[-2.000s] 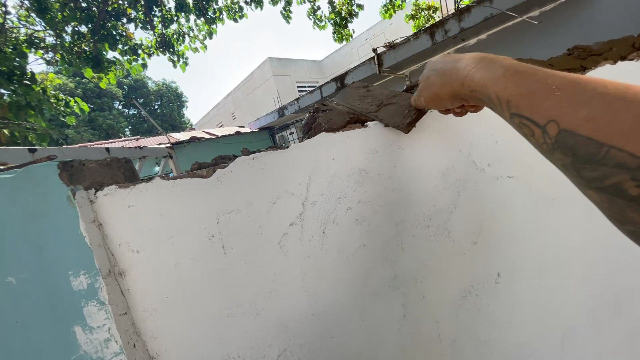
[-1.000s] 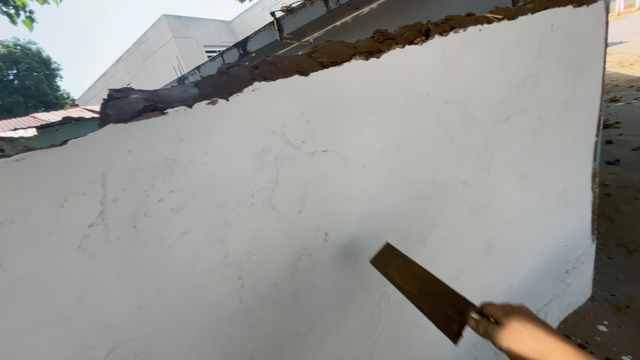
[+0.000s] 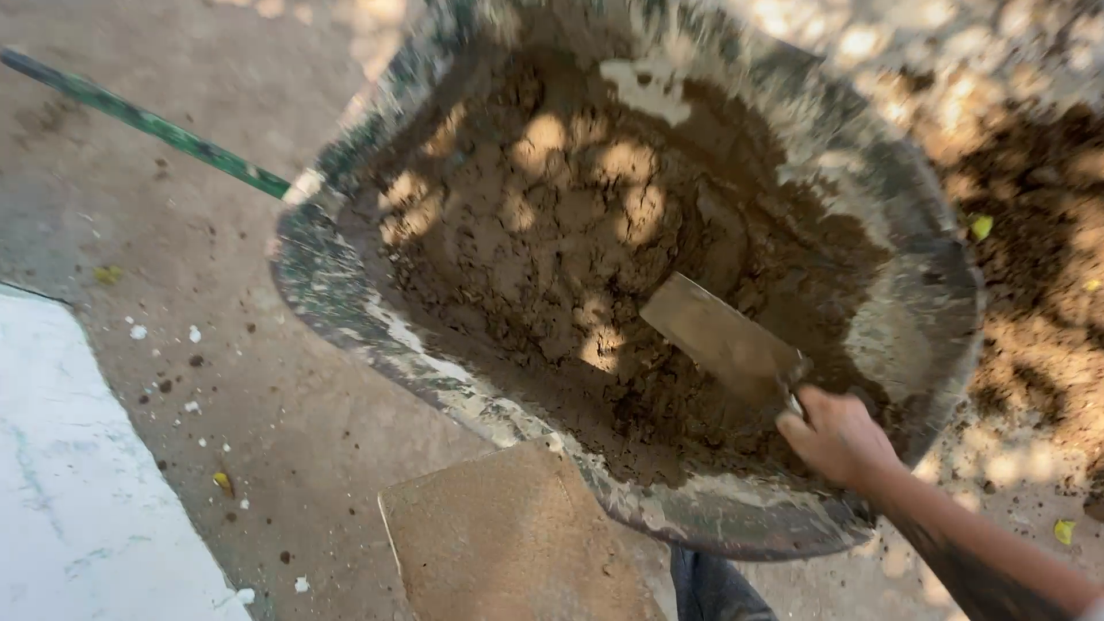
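Note:
My right hand [image 3: 838, 433] is closed around the handle of a rectangular metal trowel [image 3: 723, 335]. Its blade lies over wet brown mortar [image 3: 535, 233] in a wheelbarrow tub [image 3: 918, 224], toward the tub's lower right. How deep the blade sits in the mortar cannot be told. Mortar is smeared up the tub's inner walls. My left hand is out of the frame.
A flat brown board [image 3: 517, 535] adjoins the tub's near rim. One green wheelbarrow handle [image 3: 155, 128] sticks out at upper left. The white wall [image 3: 78, 483] stands at lower left. Loose soil [image 3: 1044, 250] lies right of the tub; a trouser leg [image 3: 716, 586] shows below.
The view has swung down from the wall to the wheelbarrow. My right hand, with the trowel in front of the white wall one second ago, now has it over the mortar.

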